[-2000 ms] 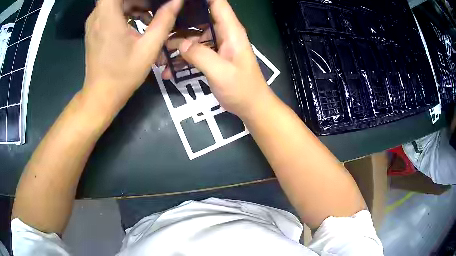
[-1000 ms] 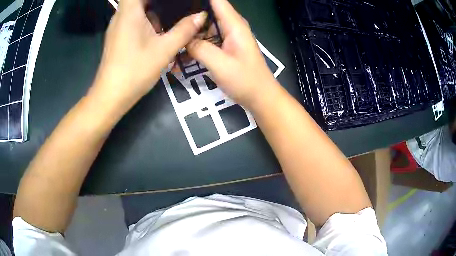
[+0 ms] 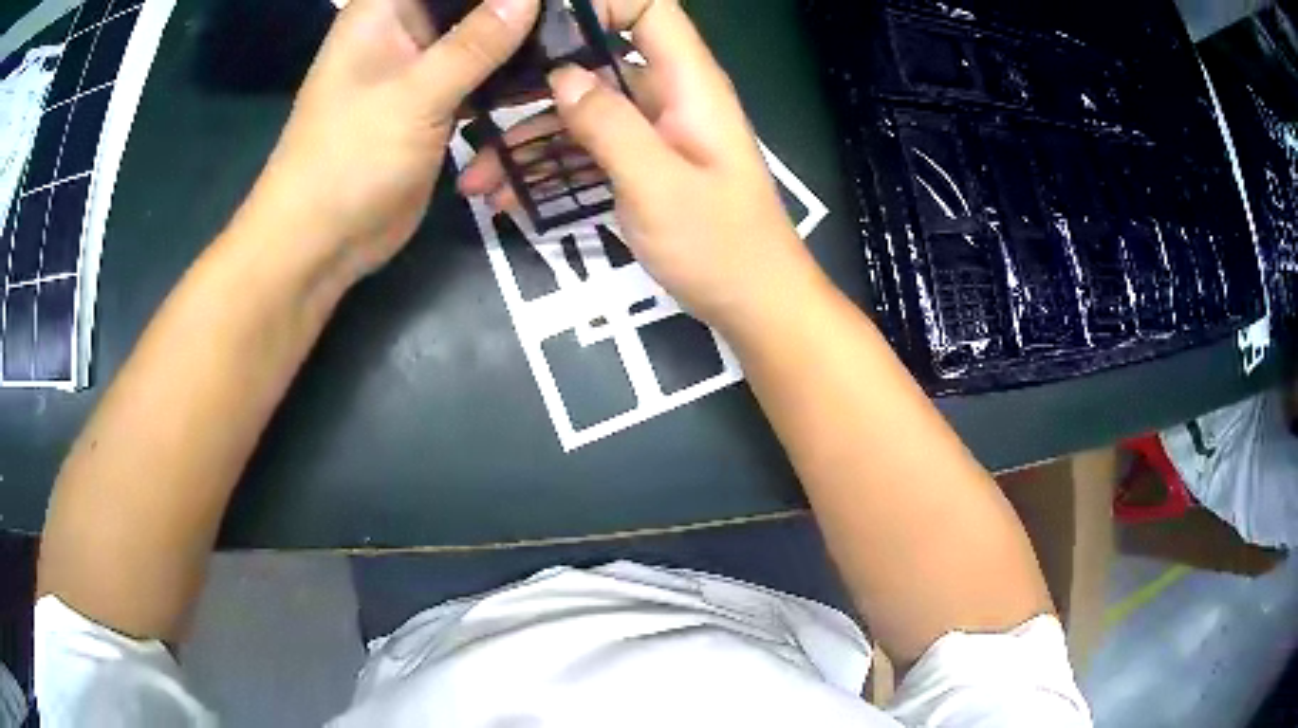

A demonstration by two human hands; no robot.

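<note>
A black plastic frame [image 3: 567, 182] with crossbars is held between my two hands at the top centre, tilted over the mat. My left hand [image 3: 406, 107] grips its upper left part, together with a dark flat piece at the picture's top edge that may be an adhesive square. My right hand [image 3: 662, 157] grips the frame's right side, thumb on its face. Fingers show behind the bars. Some fingers and the frame's top are cut off or hidden. White empty sheet skeletons [image 3: 552, 368] lie overlapping under the hands.
Black-squared sticker sheets [image 3: 54, 213] lie at the far left. Shiny black blister trays [image 3: 1053, 213] are stacked at the right. The dark green bench [image 3: 384, 484] ends in front of me. A cardboard box [image 3: 1070, 548] and a red object [image 3: 1150, 481] are below right.
The frame has tilted and more of its barred end shows below my hands. My left thumb has moved up and left, and my right hand has shifted slightly right.
</note>
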